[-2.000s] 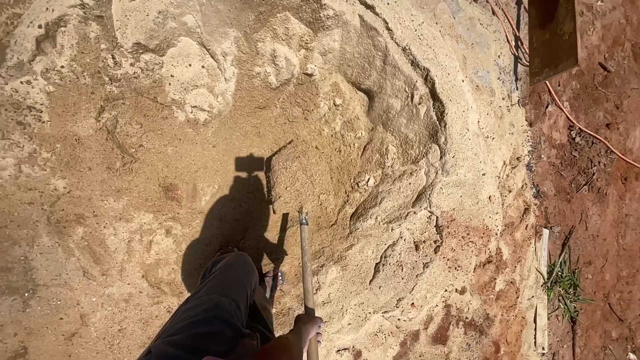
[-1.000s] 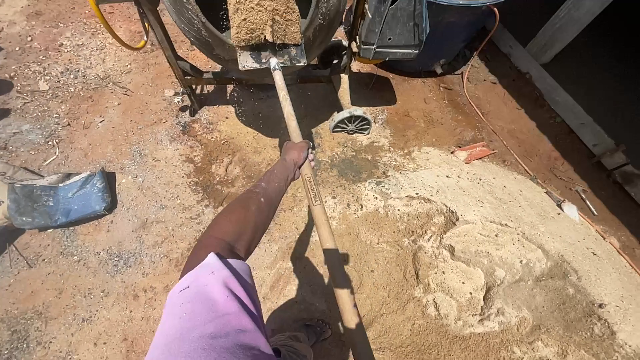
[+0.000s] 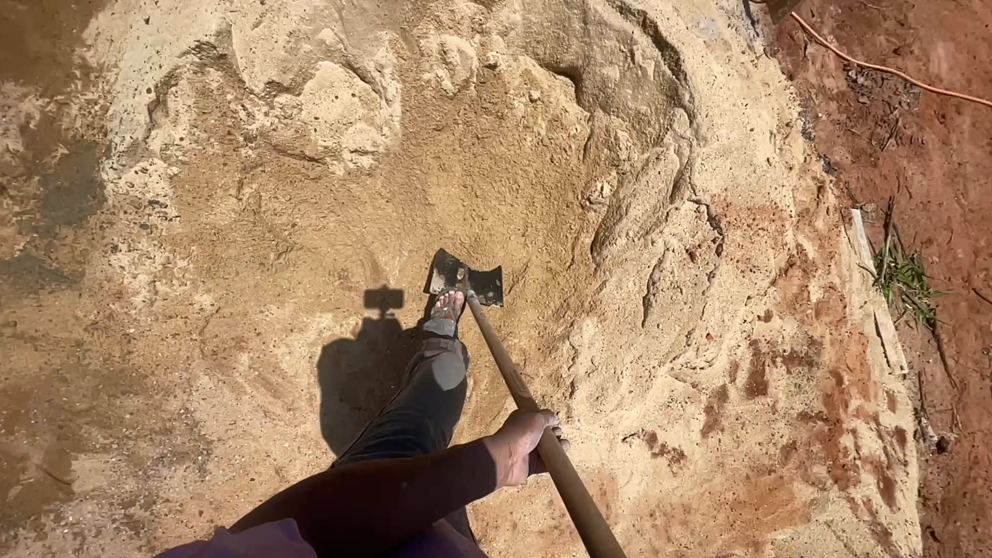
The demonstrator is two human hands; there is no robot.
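Note:
My left hand (image 3: pixel 531 446) is closed around the wooden handle (image 3: pixel 508 372) of a shovel, partway along it. The handle runs from the lower right up to the dark metal blade (image 3: pixel 487 285), which rests at the sand near the middle of the view. My foot (image 3: pixel 448 306), toes showing, is at the left part of the blade; whether it presses on the metal I cannot tell. Damp tan sand (image 3: pixel 496 170) lies beyond the blade. My right hand is not in view, and the handle's lower end runs out of the frame.
Crusted, lumpy sand (image 3: pixel 643 201) rises ahead and to the right. Red soil (image 3: pixel 945 232) borders it, with an orange cord (image 3: pixel 876 68), a pale wooden strip (image 3: pixel 880 294) and a tuft of green grass (image 3: pixel 911 283). A shadow (image 3: pixel 364 380) falls left of my leg.
One second ago the blade held sand up by a mixer drum; now it is down at the sand beside my foot, bearing no heaped load. The view has swung back to the sand pile.

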